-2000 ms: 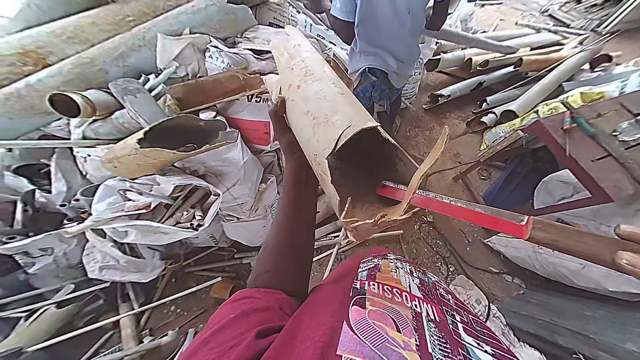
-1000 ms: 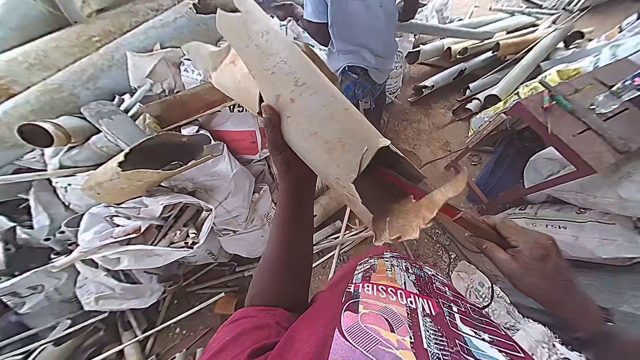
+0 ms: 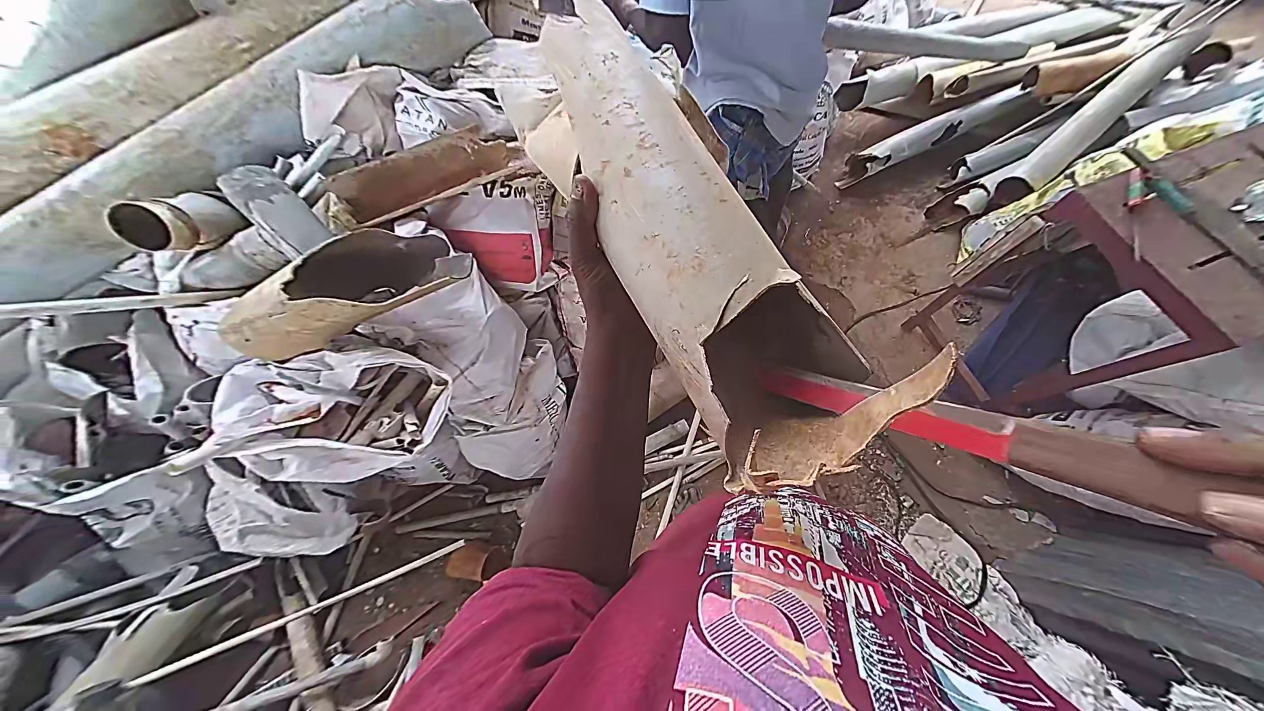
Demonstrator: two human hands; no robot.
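A wide, broken plastic pipe point(image 3: 671, 188), pale and dirt-stained, slants across the middle with its dark, ragged mouth toward my shirt. My left hand point(image 3: 597, 257) holds its left side, thumb showing and the other fingers hidden. At the lower lip a torn, curled flap sticks out to the right. A flat bar with a red-painted part and a brown wooden part point(image 3: 1086, 464) runs into the mouth, its far end hidden inside. My right hand point(image 3: 1220, 489) is at the bar's outer end by the right edge, partly cut off, fingers stretched along it.
A person in a light blue shirt point(image 3: 760, 59) stands just beyond the pipe. White sacks point(image 3: 474, 336) of pipe scraps and a broken pipe piece point(image 3: 336, 306) lie left. Large pipes point(image 3: 247, 109) lie behind. More pipes point(image 3: 1086, 128) and a dark red frame point(image 3: 1136, 276) are at right.
My right hand moved in toward the pipe mouth with the bar, then back out to the right. More of the red part shows again now. My left hand stays on the pipe.
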